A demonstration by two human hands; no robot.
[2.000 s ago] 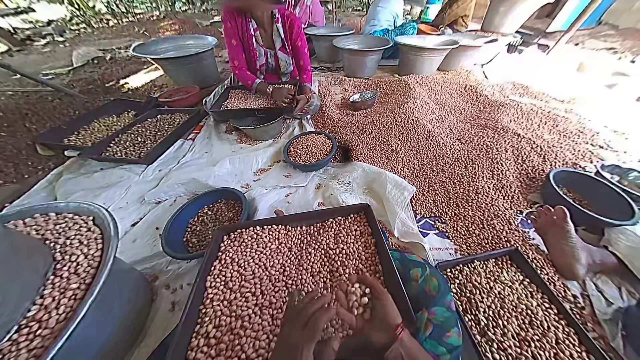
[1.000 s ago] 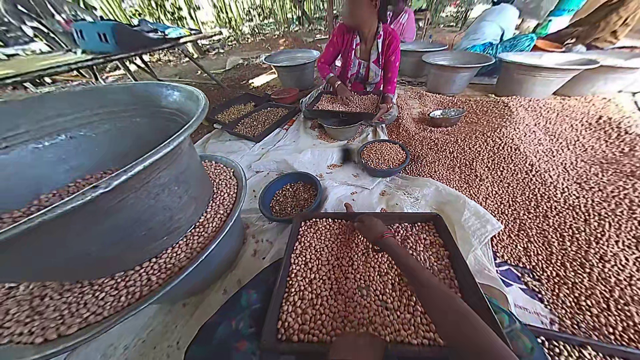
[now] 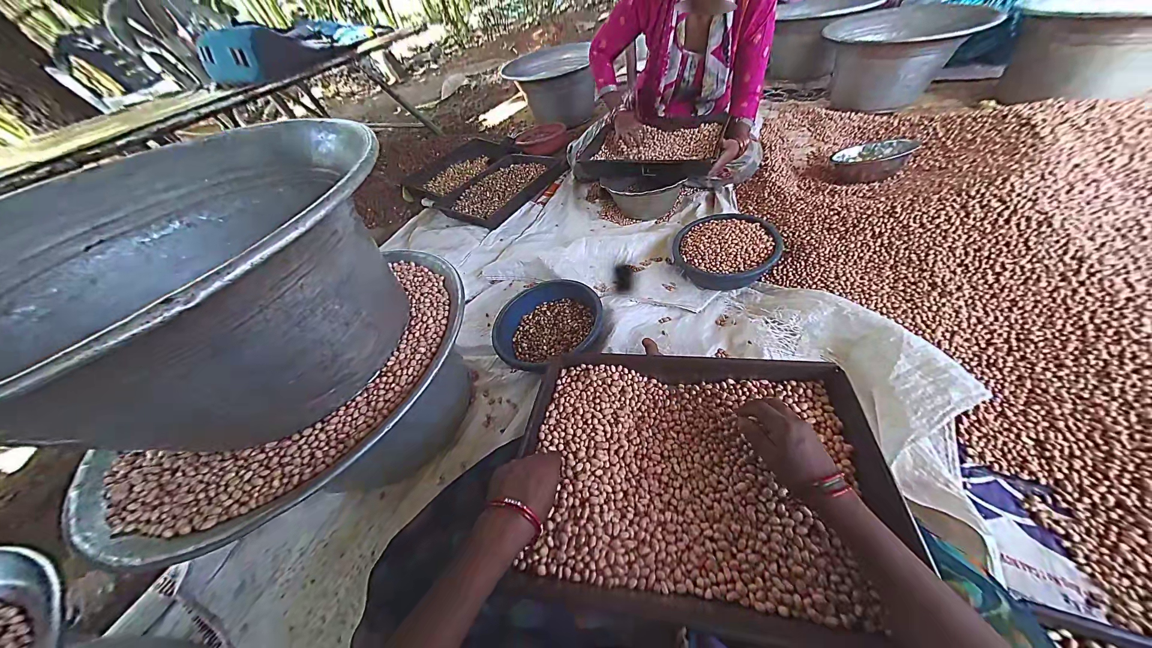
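A dark rectangular tray (image 3: 693, 362) full of reddish-brown nuts (image 3: 666, 486) rests across my lap. My left hand (image 3: 526, 484) is at the tray's left side, its fingers curled by the rim and partly hidden. Over the right half of the nuts is my right hand (image 3: 785, 441), fingers bent down and touching them; whether it holds any cannot be seen. Just beyond the tray's far left corner sits a blue bowl (image 3: 589, 346) part full of darker nuts. Another blue-rimmed bowl of nuts (image 3: 727, 247) stands farther back.
On the left, a large metal basin (image 3: 297, 360) sits in a wider basin of nuts (image 3: 423, 405). A great heap of nuts (image 3: 1017, 243) covers the right side. Opposite, a person (image 3: 688, 54) handles another tray (image 3: 585, 166). White sheeting (image 3: 621, 306) lies between. Metal tubs (image 3: 900, 76) stand behind.
The view has swung left since the oldest frame. My hands, together over the nuts then, are now apart. My right hand has come back from the tray's far edge, where it was a second ago.
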